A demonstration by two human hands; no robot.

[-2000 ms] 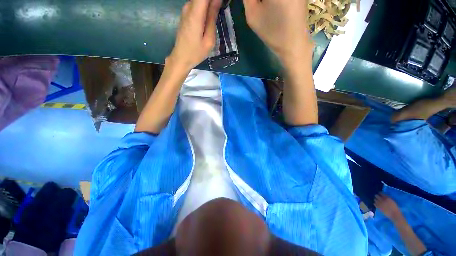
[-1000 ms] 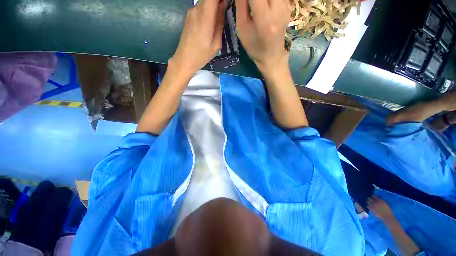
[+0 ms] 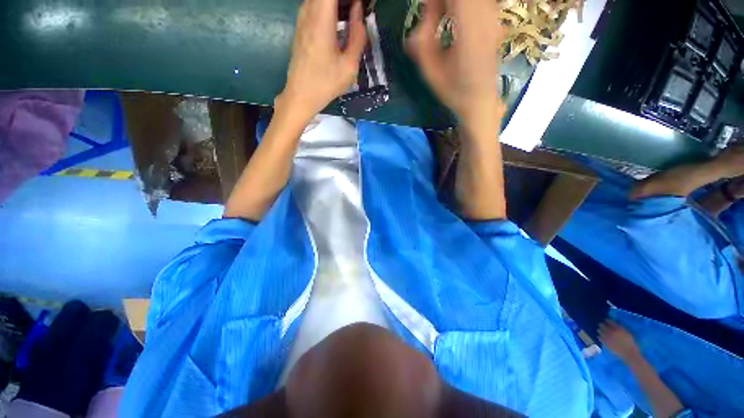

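Observation:
A phone assembly [image 3: 372, 72], dark with silver strips and edges, lies on the green bench [image 3: 179, 49] at the top centre. My left hand [image 3: 325, 53] is around its left side with the thumb and fingers on it; the upper end is hidden by the hand and cut by the top edge. My right hand [image 3: 461, 57] is to the right of the phone, apart from it, blurred, with its fingers curled and partly cut off at the top. Whether it holds something small cannot be told. Tan curled liner scraps [image 3: 534, 31] lie heaped beyond it.
A white paper strip [image 3: 548, 102] lies right of my right hand. Black blister trays [image 3: 689, 77] stand at the far right. A carton with clear plastic [image 3: 192, 147] is below the bench at left, another carton [image 3: 563, 200] at right. Another person's arm [image 3: 693, 175] is at right.
My right hand was over the phone's right side one second ago and has moved right, off it. My left hand has stayed at the phone.

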